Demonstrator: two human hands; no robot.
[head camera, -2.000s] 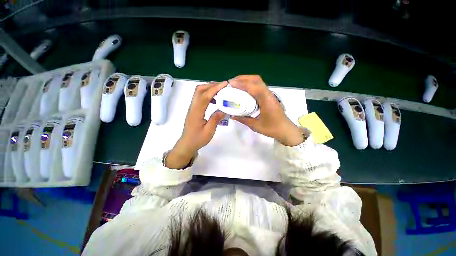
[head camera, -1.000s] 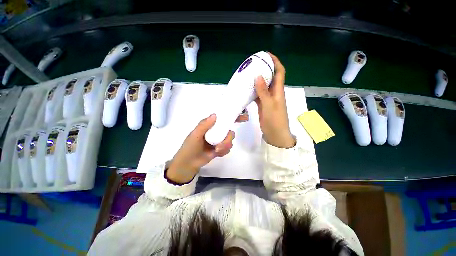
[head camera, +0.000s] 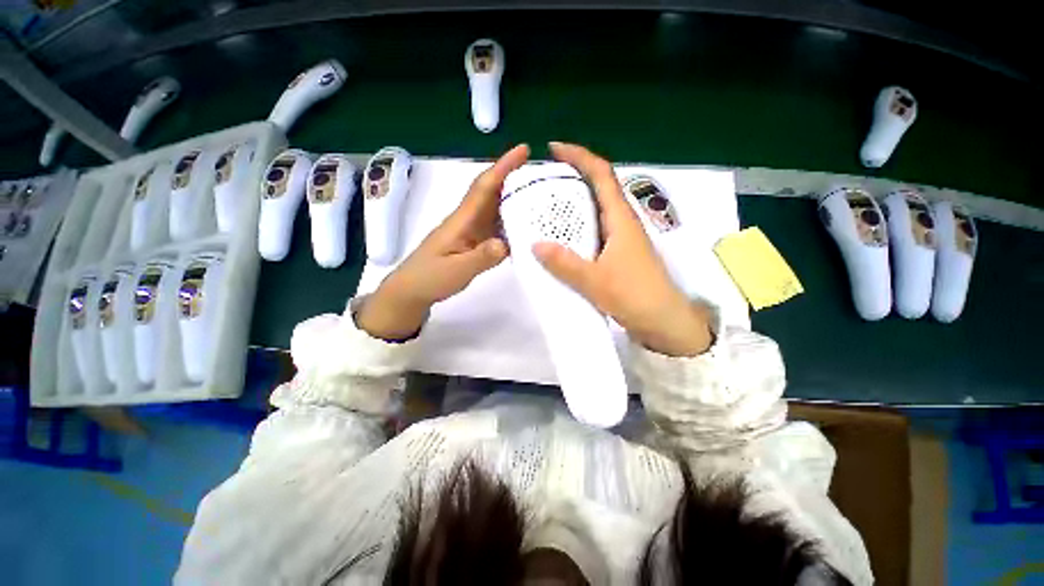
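A white handset (head camera: 569, 309) is held over the white work sheet (head camera: 481, 332), its wide head up and its handle pointing down toward me. Its vent grille of tiny holes faces the camera. My right hand (head camera: 624, 258) grips the head from the right, thumb on the shell below the grille. My left hand (head camera: 444, 254) is at the left side of the head, fingers apart and thumb near the shell; whether it touches cannot be told. Another handset (head camera: 653, 204) lies on the sheet behind my right hand, partly hidden, its gold-brown panel up.
A blister tray (head camera: 246, 258) with several handsets stands at left. Three handsets (head camera: 330, 212) lie beside it, three more (head camera: 912, 254) at right. A yellow note (head camera: 759, 268) lies at the sheet's right edge. Spaced handsets lie on the green conveyor belt (head camera: 664, 86). A brown carton (head camera: 859, 469) is below right.
The held handset has turned to show its grille, its handle now pointing toward me. My left hand has moved from the handle end up beside the head. The handset behind my right hand shows more.
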